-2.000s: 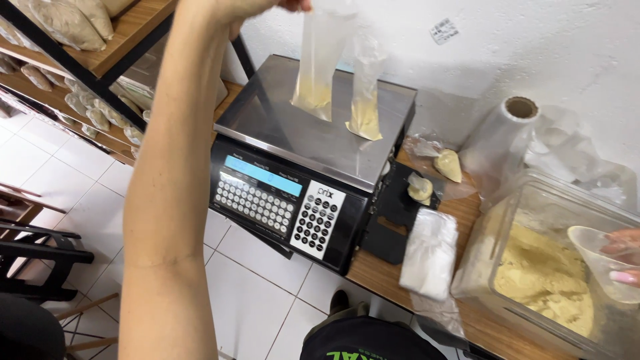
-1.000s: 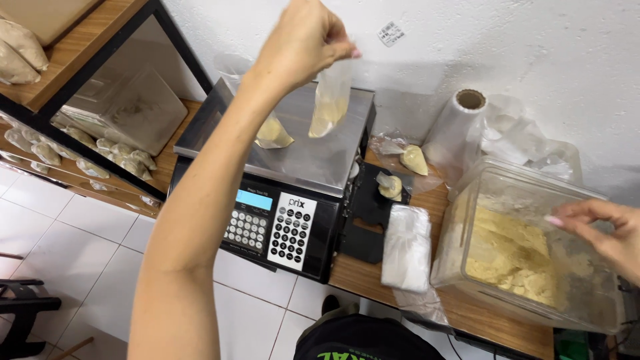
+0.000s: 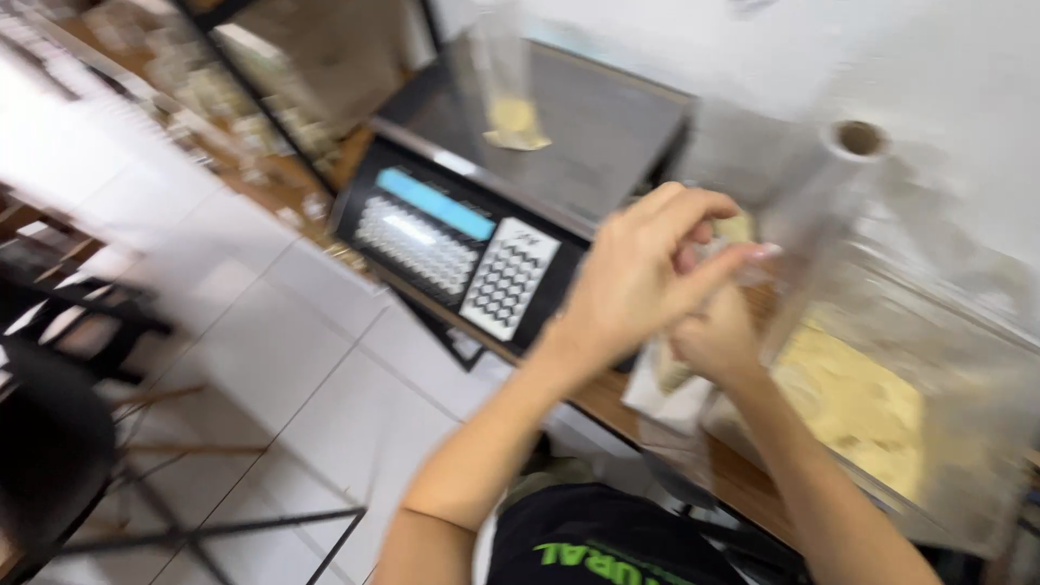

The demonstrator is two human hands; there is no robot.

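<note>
My left hand (image 3: 642, 272) and my right hand (image 3: 715, 333) meet in front of the scale's right side. Between them is a clear plastic bag of pale yellow powder (image 3: 673, 370), its lower end hanging below my fingers; blur and my fingers hide much of it. My left hand is over the upper part, while my right hand closes round it from behind. One tall clear bag with yellow powder (image 3: 513, 118) stands on the metal plate of the digital scale (image 3: 601, 138). To the right, a clear plastic bin (image 3: 918, 520) holds loose yellow powder (image 3: 853, 398).
A roll of clear plastic (image 3: 845, 171) stands near the wall behind the bin. White plastic bags (image 3: 674, 406) lie at the counter's front edge. At left are a shelf (image 3: 268, 106) with filled bags and a black chair (image 3: 57, 431) on the tiled floor.
One of the two bags on the scale has been lifted off and is now in my hands. My left hand has moved right, away from the scale plate; my right hand has left the bin.
</note>
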